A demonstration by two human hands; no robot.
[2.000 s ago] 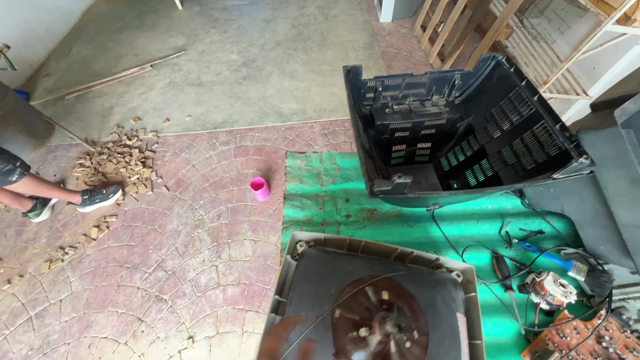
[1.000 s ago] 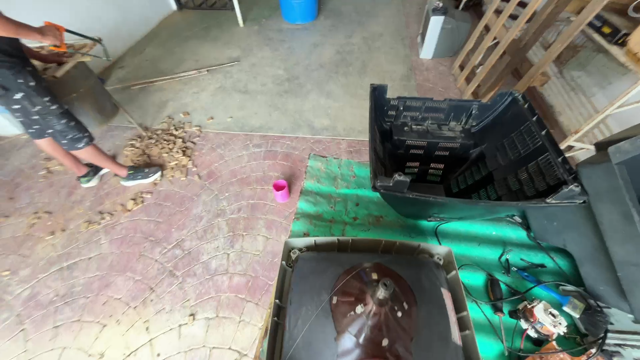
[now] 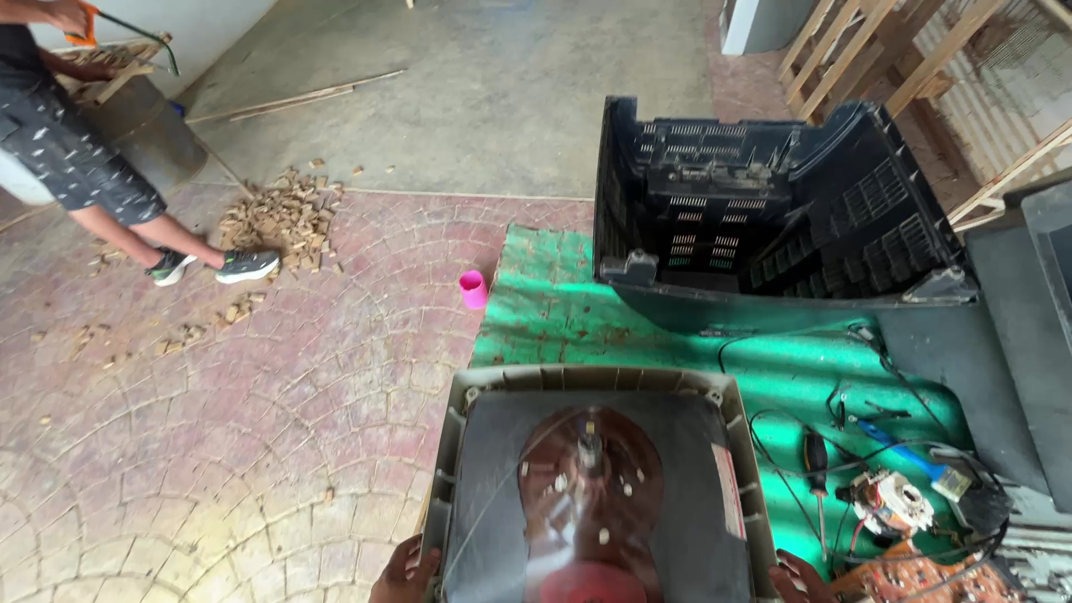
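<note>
A picture tube (image 3: 494,519) of a CRT television lies face down in its grey plastic front frame (image 3: 586,377) at the bottom centre, its neck pointing up. My left hand (image 3: 406,572) grips the frame's left side near the bottom edge of the view. On the opposite side, my right hand (image 3: 796,578) holds the frame's right edge. The black television back shell (image 3: 720,176) rests beyond it, its hollow side showing. To the right are a screwdriver (image 3: 815,461), a blue-handled brush (image 3: 900,448), a deflection yoke (image 3: 892,502) and a circuit board (image 3: 930,578).
Green sheeting (image 3: 544,285) lies under these things, with black cables across it. A pink cup (image 3: 473,289) stands by its left edge. At the far left a person (image 3: 75,159) holds an orange-handled saw beside a metal drum (image 3: 142,126) and scattered wood pieces (image 3: 280,218).
Both hands are now at the frame's sides; one second ago neither was plainly visible. Two seconds ago a blurred hand was at the frame's lower left.
</note>
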